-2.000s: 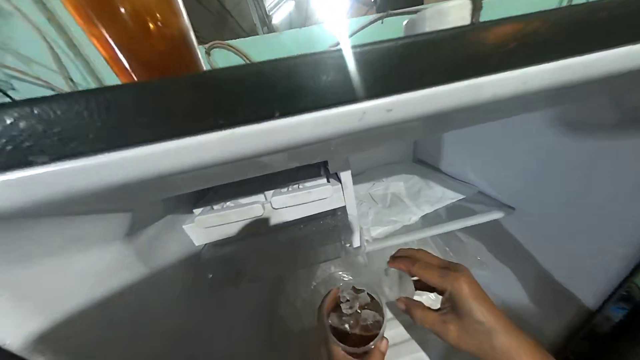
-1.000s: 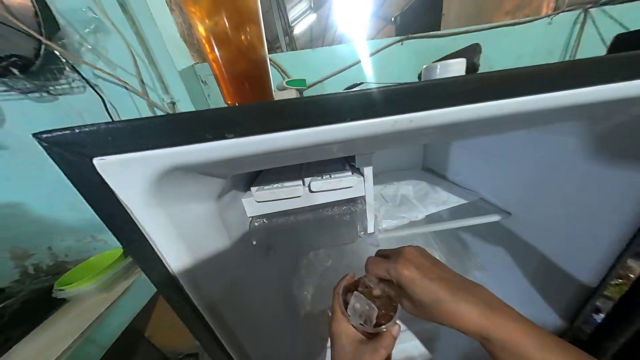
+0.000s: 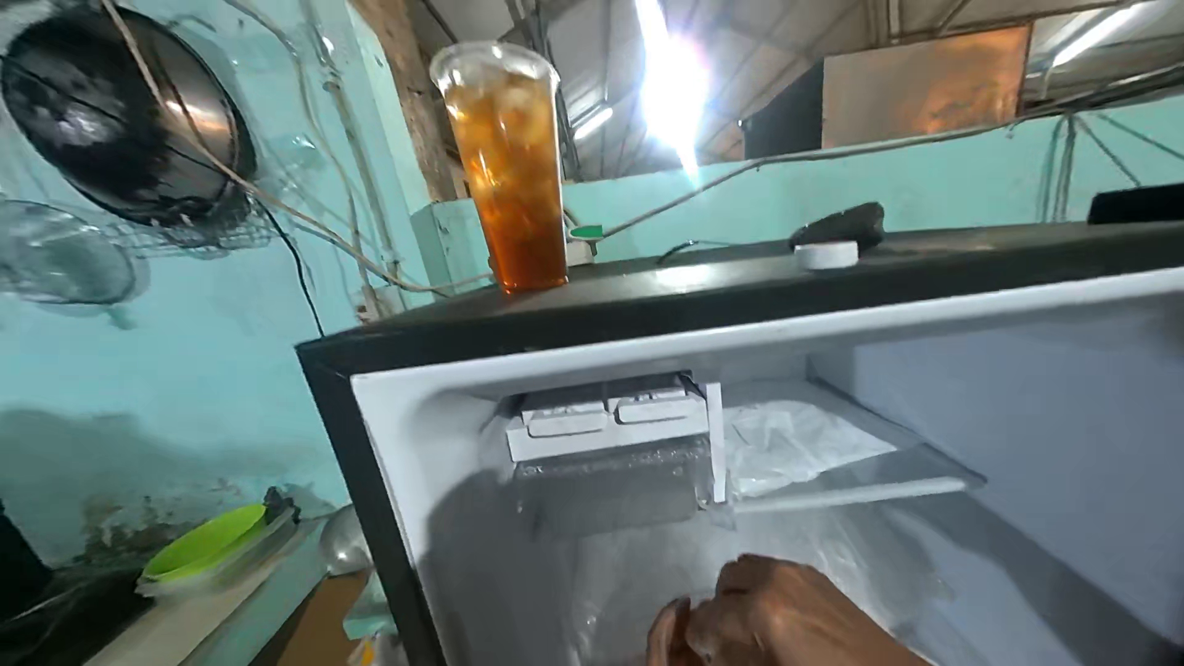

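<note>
At the lower edge of the head view, my right hand (image 3: pixel 786 615) is bent over inside the open freezer compartment (image 3: pixel 592 347), its back toward me. A fingertip that looks to be from my left hand (image 3: pixel 670 631) shows just beside it; the rest of that hand is out of the frame. What the fingers hold is hidden, and no cup shows between them. A tall clear plastic cup of amber iced drink (image 3: pixel 518 176) stands on top of the freezer, above and left of the hands.
Inside the freezer are white ice trays (image 3: pixel 606 418) and a shelf (image 3: pixel 851 497) bearing a clear plastic bag (image 3: pixel 786 444). A white lid (image 3: pixel 826 255) lies on top. Left are a green basin (image 3: pixel 205 544) and a hanging pan (image 3: pixel 125 116).
The view has tilted up and shows more of the tall cup. Earlier my left hand held a cup with ice and dark drink while my right fingers were at it; that cup is now out of sight.
</note>
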